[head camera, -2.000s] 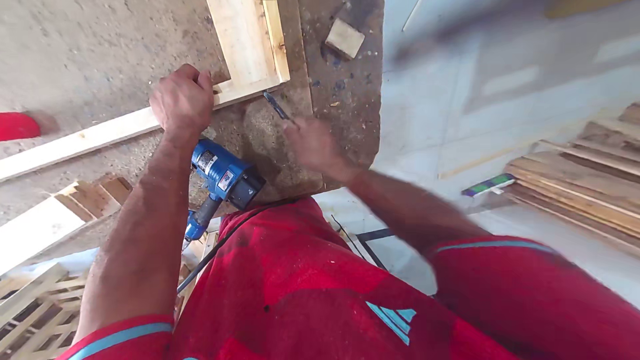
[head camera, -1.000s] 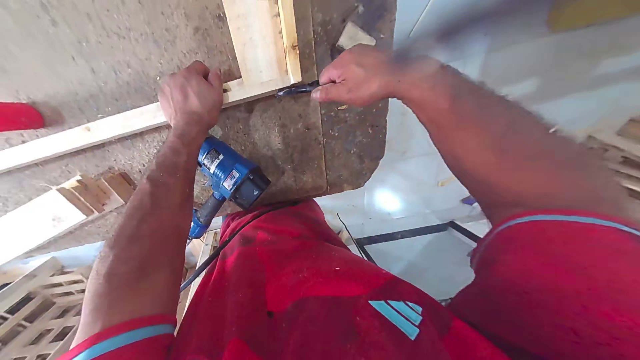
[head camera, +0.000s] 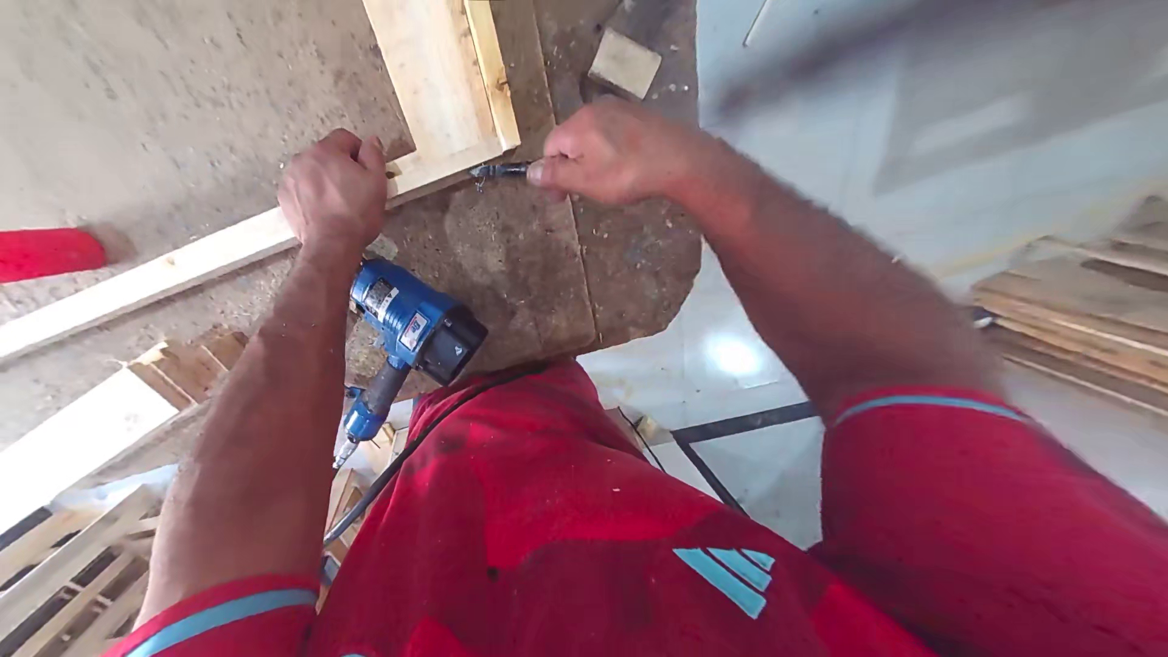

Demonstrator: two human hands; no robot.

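My left hand (head camera: pixel 336 190) grips a long, narrow wooden strip (head camera: pixel 173 265), part of a wooden frame lying on the worn workbench (head camera: pixel 511 274). At the corner, the strip meets a wide pale board (head camera: pixel 438 82) with a thin edge strip (head camera: pixel 491 73) along it. Closed around a dark hand tool (head camera: pixel 500 171), perhaps pincers or pliers, is my right hand (head camera: pixel 607 155); the tool's tip is at the strip's near edge. A blue pneumatic nailer (head camera: pixel 415 319) lies between my left forearm and my body, with its hose (head camera: pixel 401 456) running down beside me.
A small wood block (head camera: pixel 625 64) lies beyond my right hand. Something red (head camera: pixel 50 254) is at the far left, above wood offcuts (head camera: pixel 187 365). Slatted wooden pieces (head camera: pixel 73 566) are at lower left. Stacked boards (head camera: pixel 1086 310) lie at right, past the bench's rounded edge.
My right hand first came up and over to the corner with the tool, and has since shifted slightly down and toward my left hand. My left hand keeps its hold on the strip.
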